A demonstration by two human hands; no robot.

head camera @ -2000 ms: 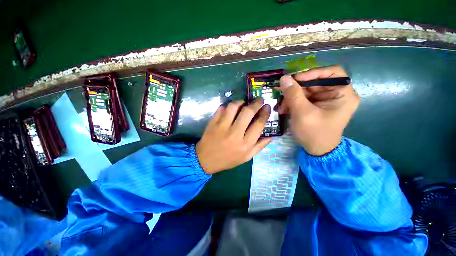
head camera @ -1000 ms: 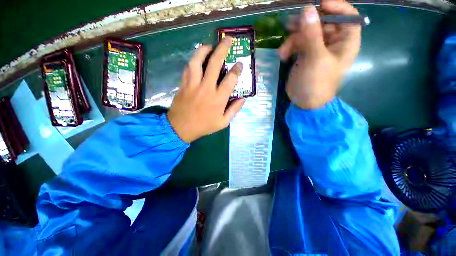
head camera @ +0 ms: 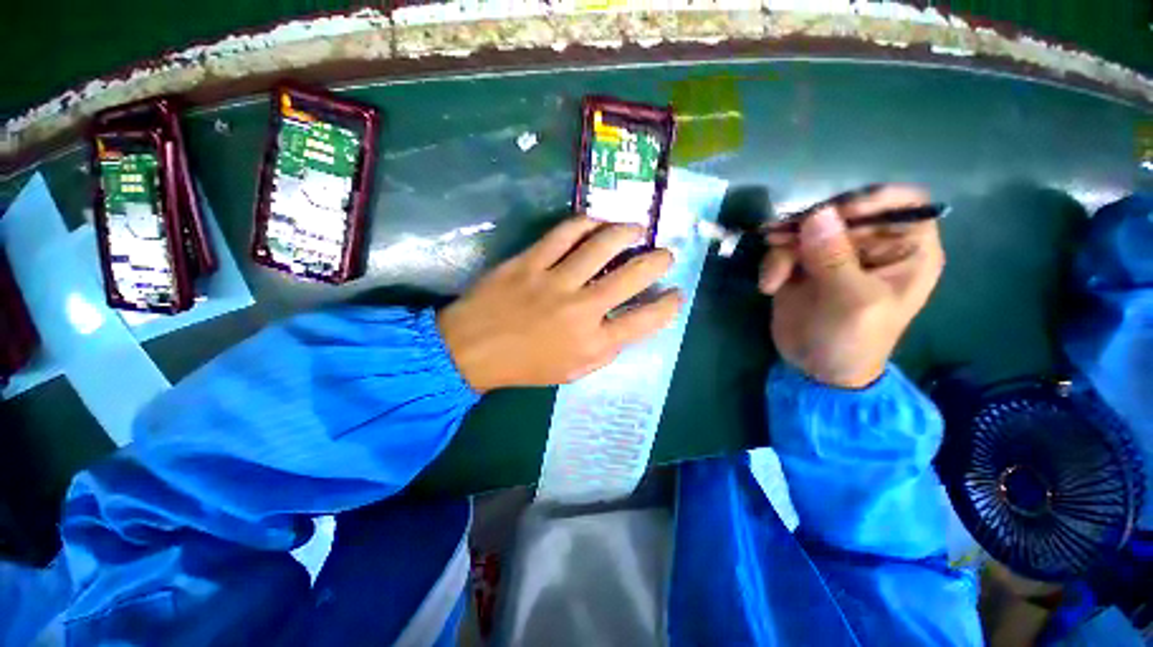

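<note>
A red-framed phone unit [head camera: 625, 164] lies on the upper part of the sticker sheet [head camera: 602, 436], its green board end away from me. My left hand [head camera: 563, 303] lies palm down, fingers over the unit's near end and the sheet. My right hand [head camera: 857, 278] is to the right of the sheet, raised and slightly blurred, holding a slim black pen-like tool [head camera: 904, 215] that points left. A small pale piece [head camera: 723, 238] shows near the tool's tip; whether it touches the tip is unclear. Yellow-green tape [head camera: 708, 116] is at the sheet's top.
One phone unit [head camera: 315, 185] lies to the left. Further left, stacked units [head camera: 137, 221] rest on crossed pale-blue paper sheets [head camera: 120, 367]. A tiny white piece [head camera: 527, 140] lies between units. A whitish edge strip [head camera: 506, 38] crosses the top. A black fan [head camera: 1037, 480] stands right.
My right hand has moved off the phone unit to the right, with the tool. My left hand has slid from the unit's middle to its near end. The camera view has shifted.
</note>
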